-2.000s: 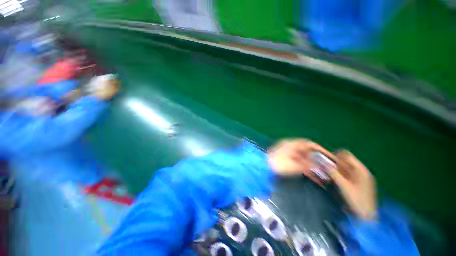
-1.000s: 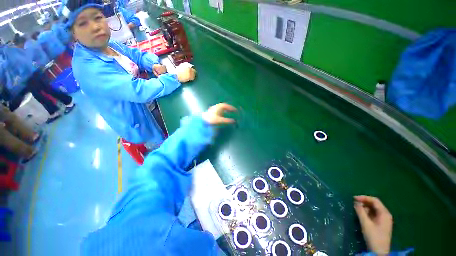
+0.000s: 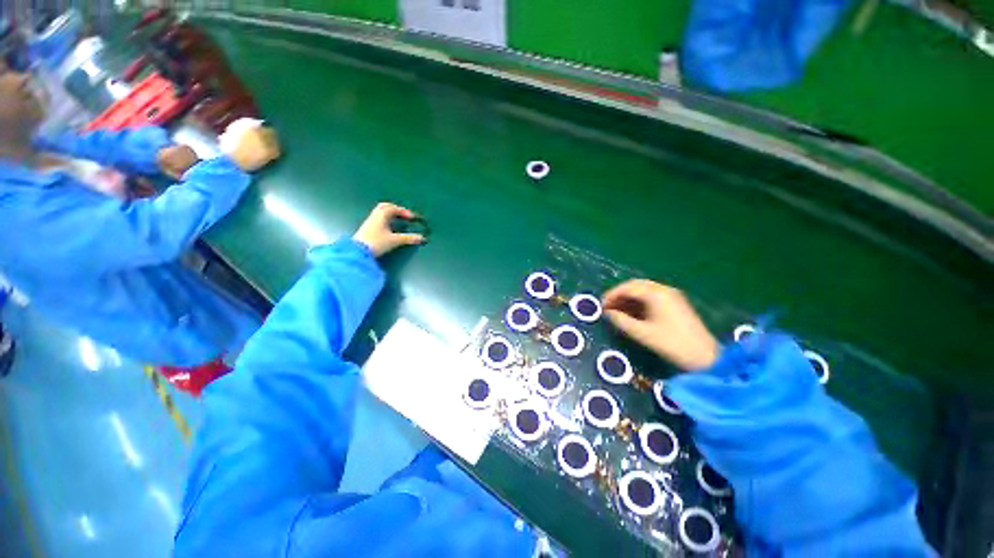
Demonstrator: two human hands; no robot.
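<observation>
My left hand (image 3: pixel 388 230) is over the belt at centre left, holding a thin black ring (image 3: pixel 419 228) between thumb and fingertips. My right hand (image 3: pixel 662 323) is above the clear blister tray (image 3: pixel 578 259), its fingertips at the right edge of a round module (image 3: pixel 585 307); whether they grip it is unclear. The tray holds rows of round modules with white rings and dark centres, with small gold-brown strips beside them. My right sleeve hides part of the tray. One more round module (image 3: pixel 537 169) lies alone on the belt, beyond the tray.
The green conveyor belt (image 3: pixel 458 142) runs along a green back panel. A white sheet (image 3: pixel 425 381) lies at the tray's left, on the near edge. Another person in a blue smock (image 3: pixel 120 251) has their arms on the belt at left, near a red rack (image 3: pixel 136 104). A blue bag (image 3: pixel 752 44) hangs behind.
The view has turned right. My right hand has moved from beside the tray to over its modules. A black ring now shows in my left fingertips. The lone module still lies on the belt.
</observation>
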